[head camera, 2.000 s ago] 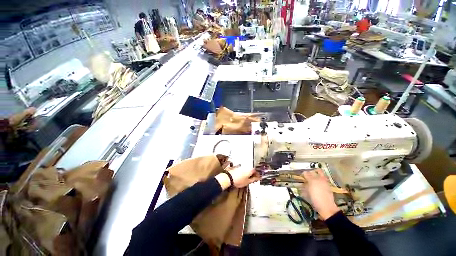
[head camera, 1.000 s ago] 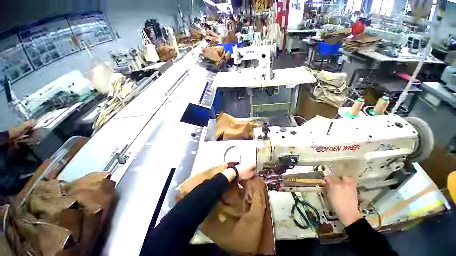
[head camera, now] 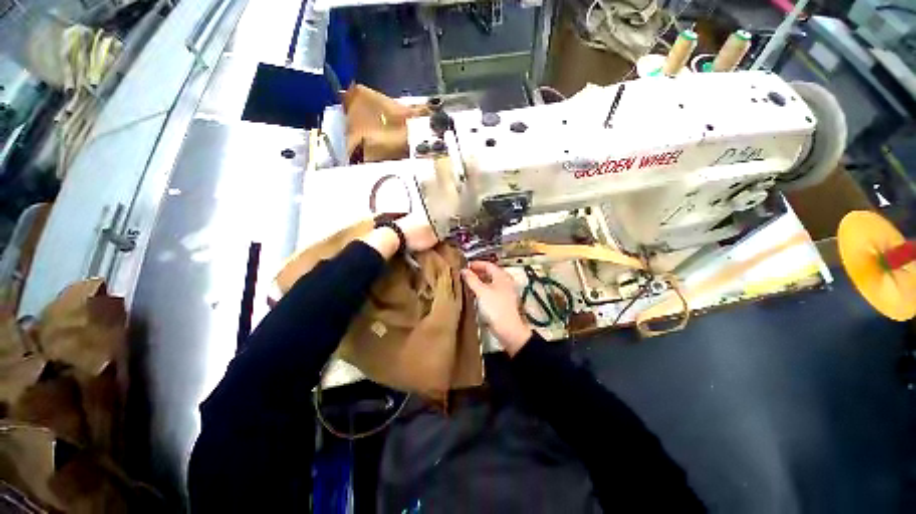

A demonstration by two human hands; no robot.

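A brown bag body (head camera: pixel 417 321) lies bunched at the left end of the cream-white sewing machine (head camera: pixel 643 171), its lower part hanging over the table's front edge. My left hand (head camera: pixel 404 236) is on its upper part beside the needle area; the fingers are partly hidden. My right hand (head camera: pixel 494 299) pinches the bag body's right edge just below the needle area. Light-tan binding tape (head camera: pixel 578 251) runs along the machine bed toward the needle. Dark-handled scissors (head camera: pixel 547 297) lie right of my right hand. The presser foot is too small to make out.
Brown stacked pieces (head camera: pixel 70 387) lie at the far left, beyond the shiny metal bench (head camera: pixel 216 201). Another brown piece (head camera: pixel 380 125) is behind the machine head. Thread cones (head camera: pixel 680 50) stand behind it. An orange tape reel (head camera: pixel 872 263) is at the far right.
The view has tilted down and closer. My right hand has moved left from the tape area on the machine bed to the bag body's edge. My left hand stays on the bag body.
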